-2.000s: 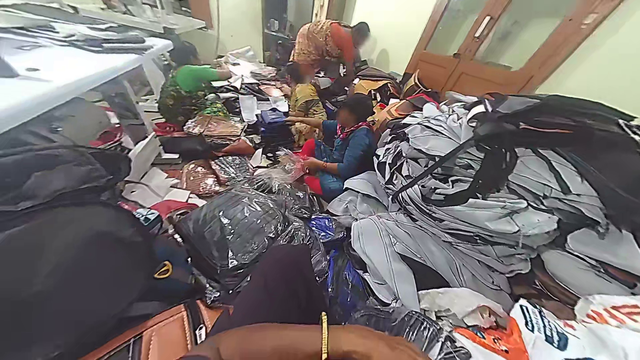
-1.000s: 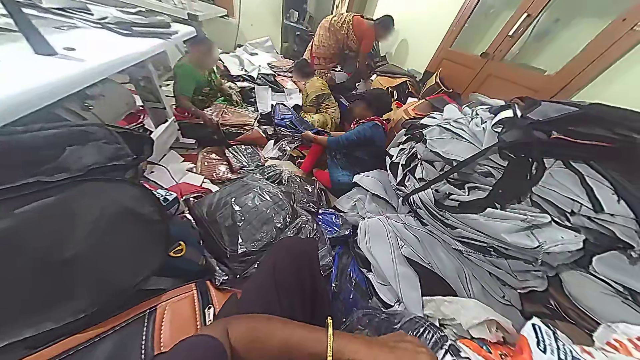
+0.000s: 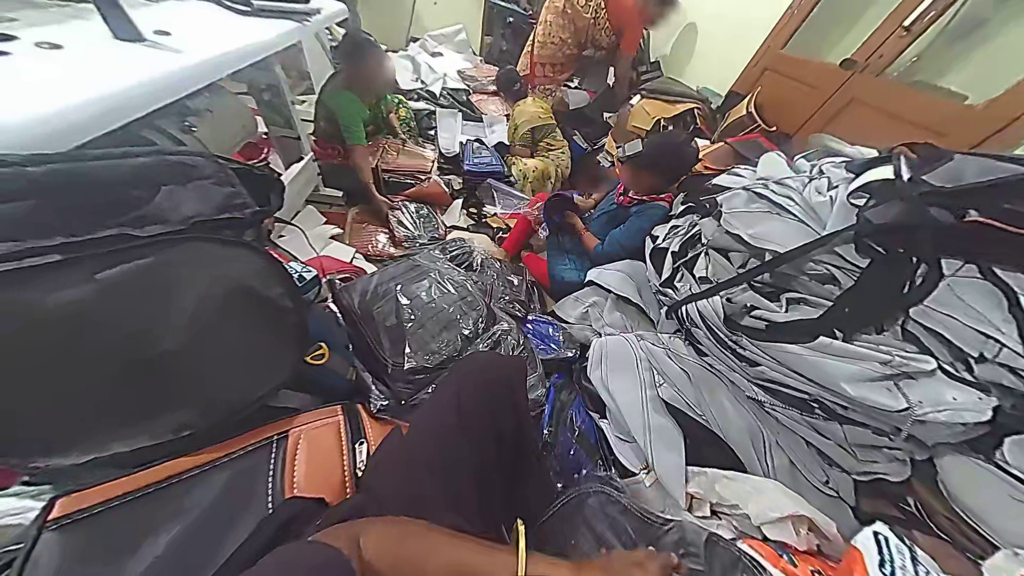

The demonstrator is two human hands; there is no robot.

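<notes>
My left forearm, with a gold-coloured bangle (image 3: 521, 547), reaches rightward along the bottom edge. At its end my left hand (image 3: 632, 563) lies on or beside a black item in clear plastic (image 3: 596, 516); the frame cuts off its fingers, so its grip is hidden. My right hand is out of view. Behind my dark-clothed knee lies a black bag wrapped in clear plastic (image 3: 416, 308), with blue plastic-wrapped items (image 3: 570, 424) just to the right. A black and tan bag with white stitching (image 3: 320, 460) is to the left of the knee.
Large black bags (image 3: 136, 336) fill the left, below a white tabletop (image 3: 160, 68). Grey fabric pieces with black straps (image 3: 720, 376) are heaped at right. Several people work beyond, one in a blue top (image 3: 632, 228), among bags and sheets. Printed plastic bags (image 3: 888, 552) lie lower right.
The person in blue has drawn their hands back from the blue item ahead and now holds a dark item near the body. The person in green now reaches down to the plastic-wrapped items.
</notes>
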